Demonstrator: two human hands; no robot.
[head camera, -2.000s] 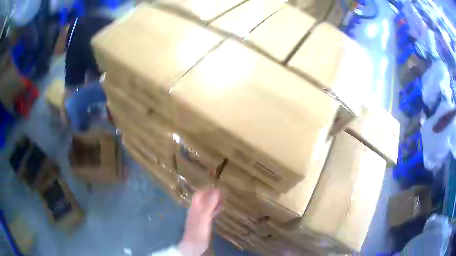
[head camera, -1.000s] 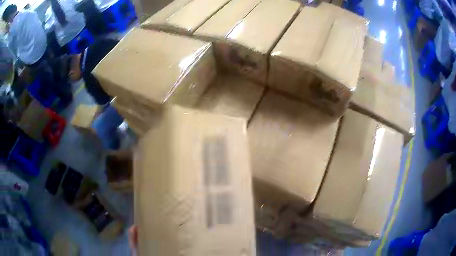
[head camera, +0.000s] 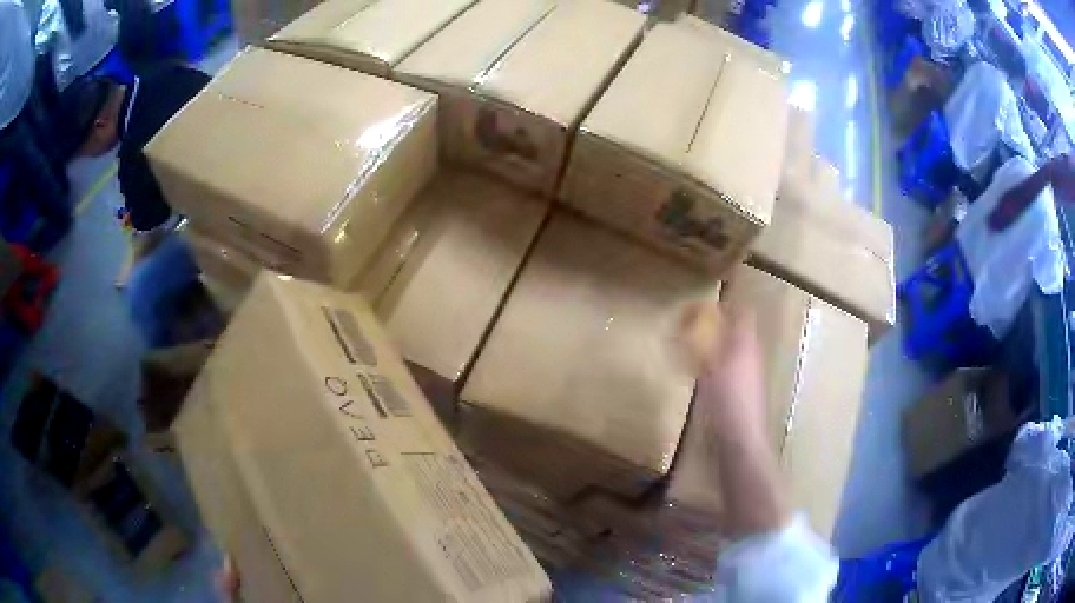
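A sealed shipping carton (head camera: 318, 459) with dark print and barcodes is held tilted at the lower left, in front of the carton stack. My left hand (head camera: 229, 577) shows only as fingertips at its lower left edge; the rest is hidden or cut off. My right hand (head camera: 721, 353) is blurred, reaching over the carton stack (head camera: 589, 342) near the right side of a lower-tier carton; a yellow tip shows on a finger. It holds no carton. More cartons with glossy tape stand one tier higher behind and to the left.
A person in dark clothing (head camera: 159, 130) is bent at the left. Open cartons of black boxes (head camera: 124, 501) lie on the floor at the lower left. Several workers in pale clothing and blue stools (head camera: 931, 177) line the right, with a brown carton (head camera: 961, 418) on the floor there.
The held carton has moved left and tilted. My right hand has come into view over the stack. The view has shifted, so the stack sits further left.
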